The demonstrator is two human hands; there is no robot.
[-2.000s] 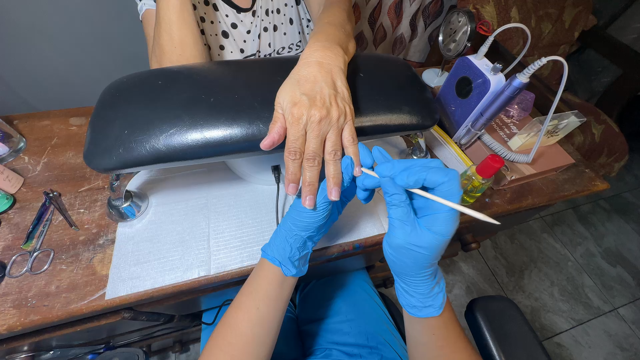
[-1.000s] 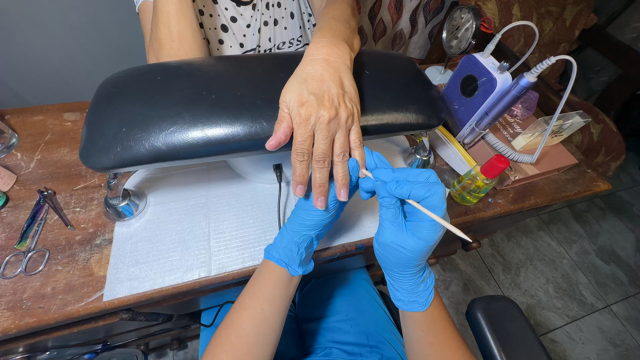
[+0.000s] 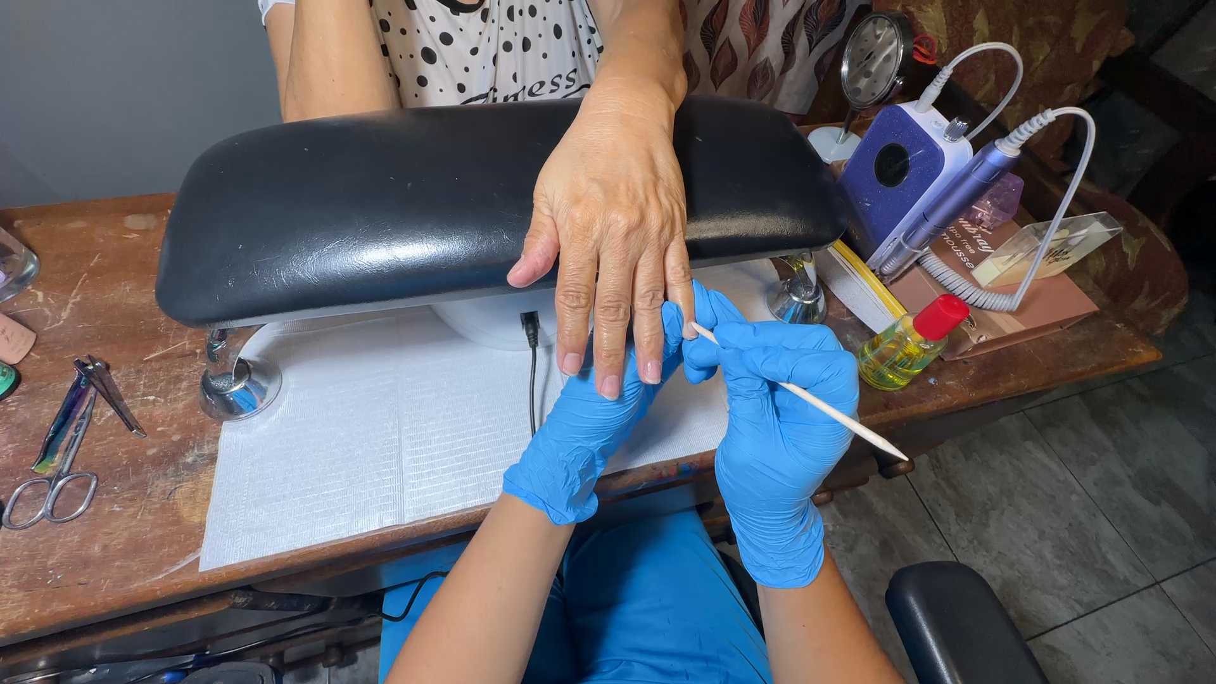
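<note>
Another person's hand lies palm down over a black padded armrest, fingers pointing toward me. My left hand, in a blue glove, is under those fingers, its fingertips around the end of the little finger; part of it is hidden by the other person's fingers. In my right hand, also gloved in blue, is a thin wooden manicure stick. One end of the stick touches the tip of the little finger by the nail, while its pointed end sticks out to the lower right.
White paper towel covers the wooden table under the armrest. Metal scissors and clippers lie at left. At right are a bottle of yellow liquid with a red cap, a purple nail drill unit and its handpiece.
The stick has tilted more steeply downward to the right than two seconds ago, and my right hand has turned slightly with it. My left hand keeps its hold at the little finger.
</note>
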